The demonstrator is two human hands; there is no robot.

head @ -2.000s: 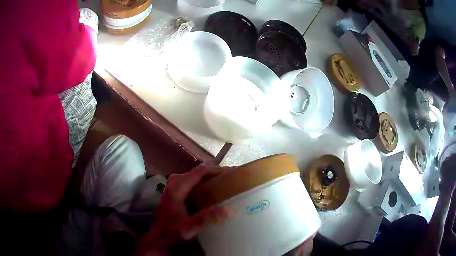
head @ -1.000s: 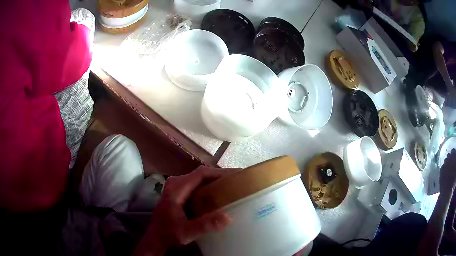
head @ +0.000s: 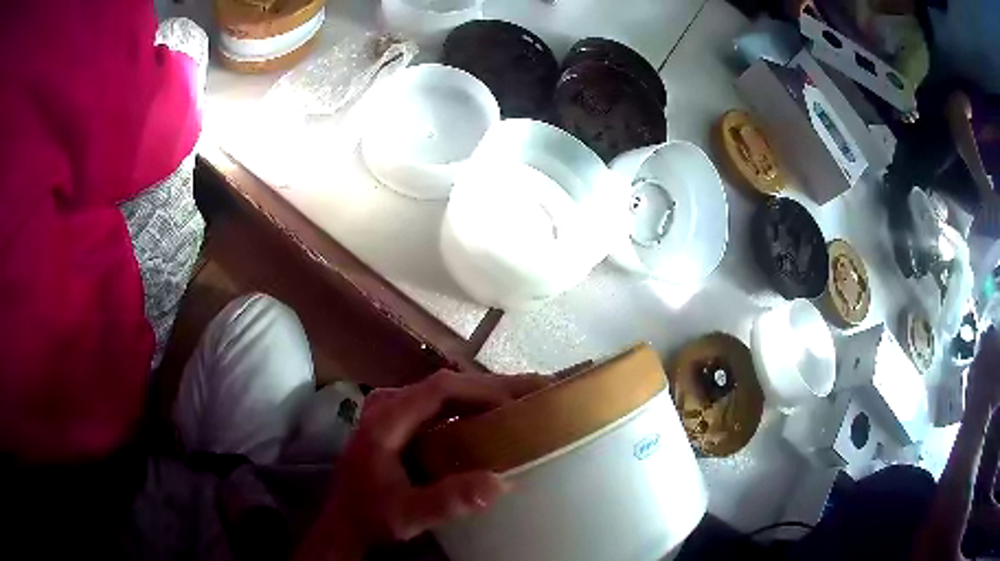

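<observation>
The assembled diffuser (?) (head: 592, 482), a white drum with a tan wood-look base (head: 559, 411) on its upper side, is tilted at the bottom centre. Its small blue mark shows on the right of the white wall. My left hand (head: 406, 449) grips its left end, fingers over the tan base and thumb on the near side at the seam. A dark slit or edge shows behind the base's top. The drum's lower part is cut off by the picture's edge. My right hand is not visible.
White tubs (head: 526, 219), dark bases (head: 609, 104), tan bases (head: 715, 395) and a small white bowl (head: 792, 351) lie on the white table (head: 559, 329). Retail boxes (head: 806, 126) stand right. A person in a red sleeve (head: 88, 219) sits left; others are across the table.
The drum has turned in my grip, so its blue mark has moved right. The fingers seen at its lower right edge are no longer visible. Across the table, a held strip-like piece has changed position.
</observation>
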